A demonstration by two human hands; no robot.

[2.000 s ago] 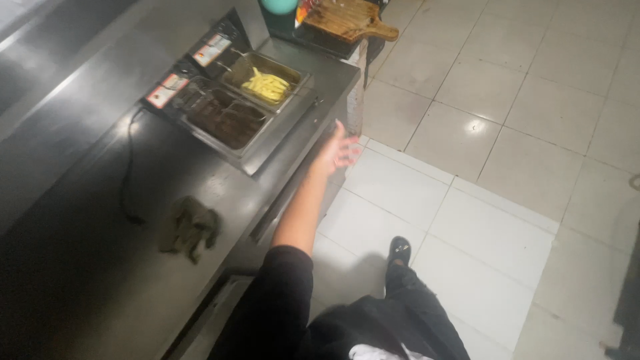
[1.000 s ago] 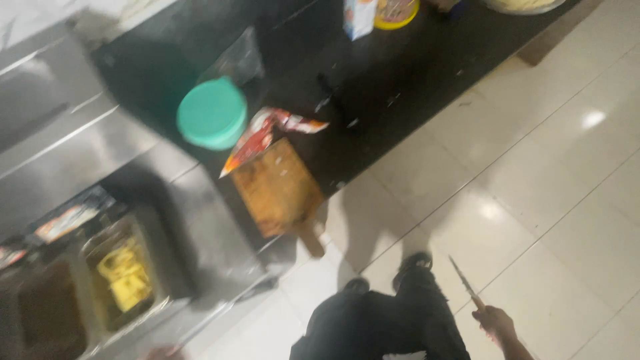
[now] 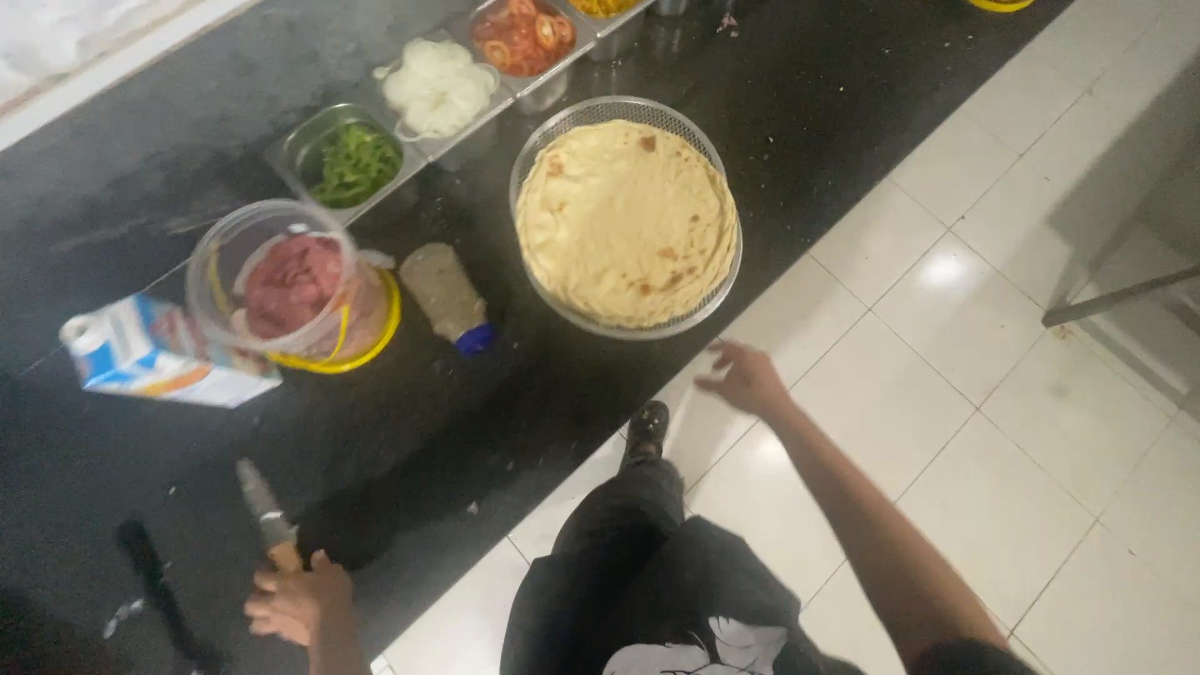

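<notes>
At the lower left of the head view, my left hand is closed round the wooden handle of a knife, its blade pointing up over the black countertop. My right hand hangs just off the counter's front edge, fingers apart and slightly bent, holding nothing. Nearest to it is a stack of round flatbreads on a round perforated metal tray. A clear tub with a yellow rim contains sliced pinkish meat. Beside it lies a bottle with a blue cap.
Metal pans along the back hold sliced green peppers, sliced onions and sliced tomatoes. A carton leans near the tub. A dark elongated object lies at the lower left. The black counter edge runs diagonally beside tiled floor.
The view has swung along the counter to the flatbreads and pans. A second ago the knife was in my right hand over the floor; now it is in my left hand over the counter.
</notes>
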